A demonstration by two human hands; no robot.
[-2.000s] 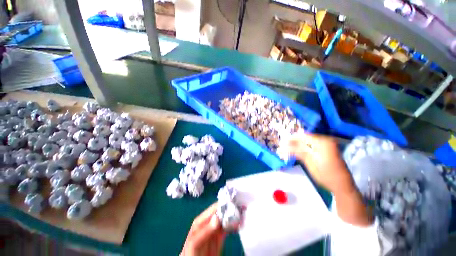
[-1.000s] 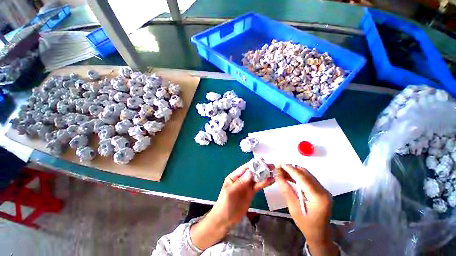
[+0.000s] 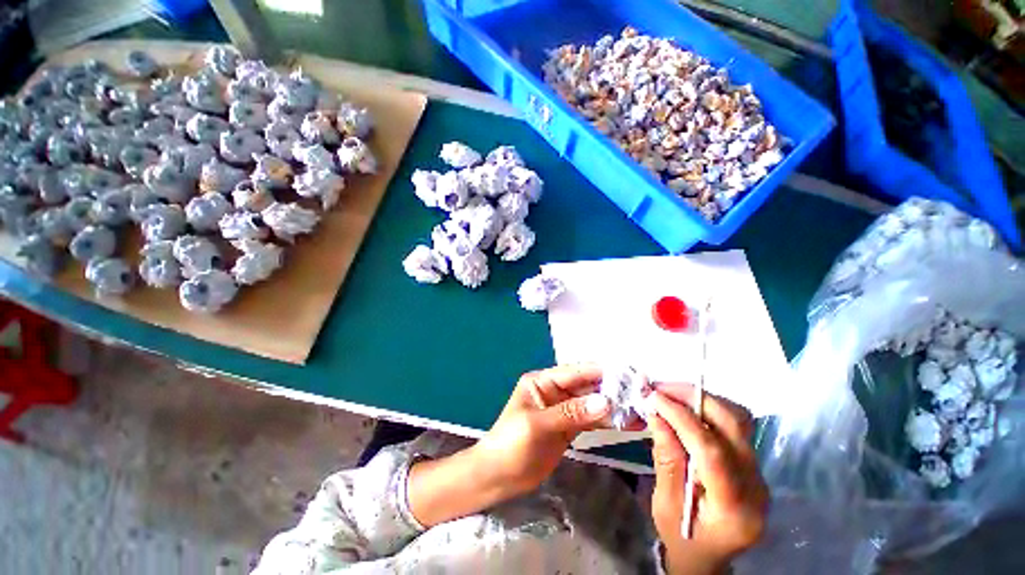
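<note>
My left hand (image 3: 540, 432) holds a knobbly white-grey resin body (image 3: 625, 395) between thumb and fingers, over the near edge of the white paper (image 3: 607, 326). My right hand (image 3: 714, 477) touches the body's right side with its fingertips and holds a thin pale stick (image 3: 698, 382) upright between its fingers. Whether a small part is pinched there is hidden. A red cap (image 3: 671, 313) sits on the paper. Another resin body (image 3: 541, 293) lies at the paper's left corner.
A loose pile of bodies (image 3: 474, 213) lies left of the paper. A brown board (image 3: 337, 258) carries rows of bodies. A blue bin (image 3: 584, 133) holds small parts. A second blue bin (image 3: 871, 135) and a clear bag of bodies (image 3: 832, 326) are at right.
My right hand has come from the blue bin to the body in my left hand. One body was put down by the paper's corner. The stick now stands more upright and the view has tilted down.
</note>
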